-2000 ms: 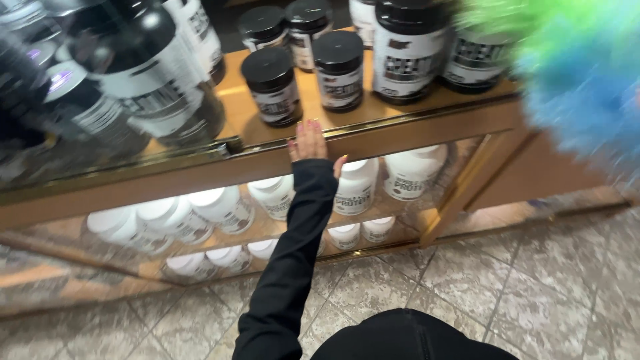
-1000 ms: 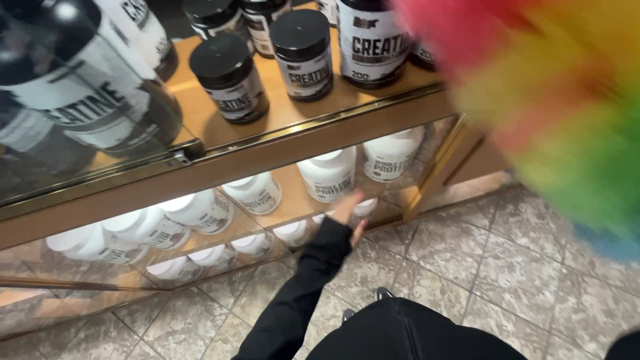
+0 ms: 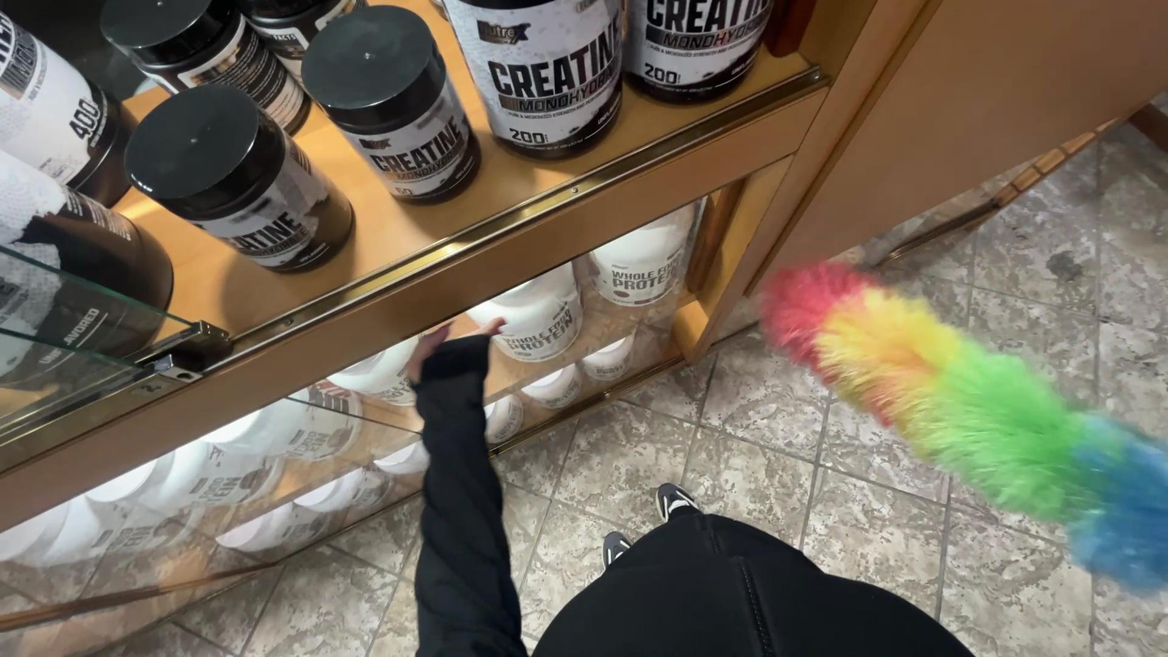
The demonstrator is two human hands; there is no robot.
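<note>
My left hand (image 3: 447,345) reaches toward the lower part of the display cabinet, beside the white protein tubs (image 3: 538,319); the sleeve and shelf edge partly cover it, and its grip is hard to see. Just above it runs the metal sliding-door track (image 3: 456,245) on the shelf's front edge. Two small black creatine jars, one at left (image 3: 239,178) and one at centre (image 3: 392,105), stand near that edge. A rainbow feather duster (image 3: 967,401) extends over the tiled floor at right. My right hand and the duster's handle are out of view.
A glass door edge (image 3: 100,301) with a metal fitting (image 3: 201,347) is at left. Large creatine jars (image 3: 543,78) stand farther back right. A wooden panel (image 3: 967,119) bounds the cabinet's right side. My shoes (image 3: 675,500) are on the tiled floor (image 3: 620,447).
My left hand was at the shelf's front edge two seconds ago and is now lower, by the protein tubs. The feather duster has moved down from the upper right. The view has shifted.
</note>
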